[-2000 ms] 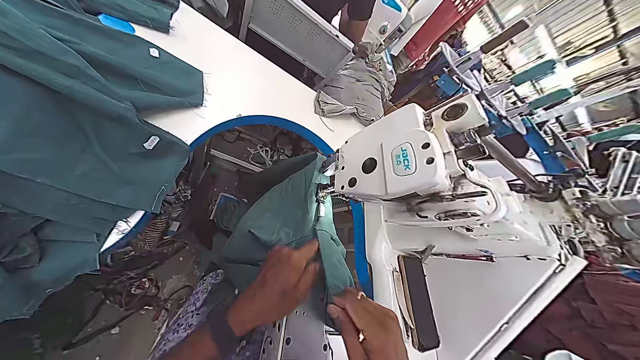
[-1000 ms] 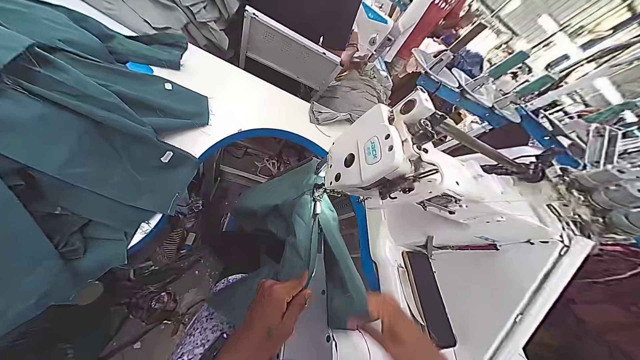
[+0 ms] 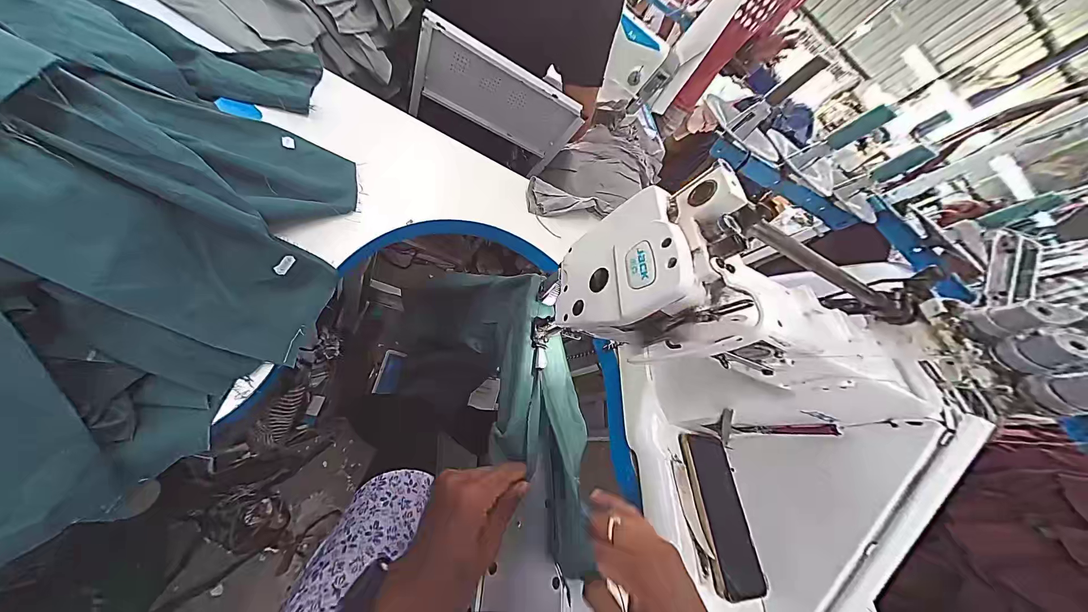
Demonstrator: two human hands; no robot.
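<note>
A white Jack sewing machine head (image 3: 629, 263) stands at the centre. Teal fabric (image 3: 518, 391) runs from under its presser foot (image 3: 541, 331) toward me, folded lengthwise over the narrow machine arm (image 3: 520, 544). My left hand (image 3: 463, 518) has its fingers closed at the fabric's left edge, pinching it. On the fabric's right side is my right hand (image 3: 633, 548), wearing a ring, with its fingertips by the lower edge; whether they grip the cloth is unclear.
Teal garment pieces (image 3: 153, 221) cover the white table (image 3: 408, 161) at left. A dark phone (image 3: 722, 518) lies on the machine bed. Grey cloth (image 3: 603, 161) lies behind the machine, near a person's hand (image 3: 584, 106). Maroon fabric (image 3: 1003, 518) is at lower right.
Two seconds ago both hands were close together on bunched fabric; now they are apart on either side of it. The fabric hangs in a narrower, straighter strip.
</note>
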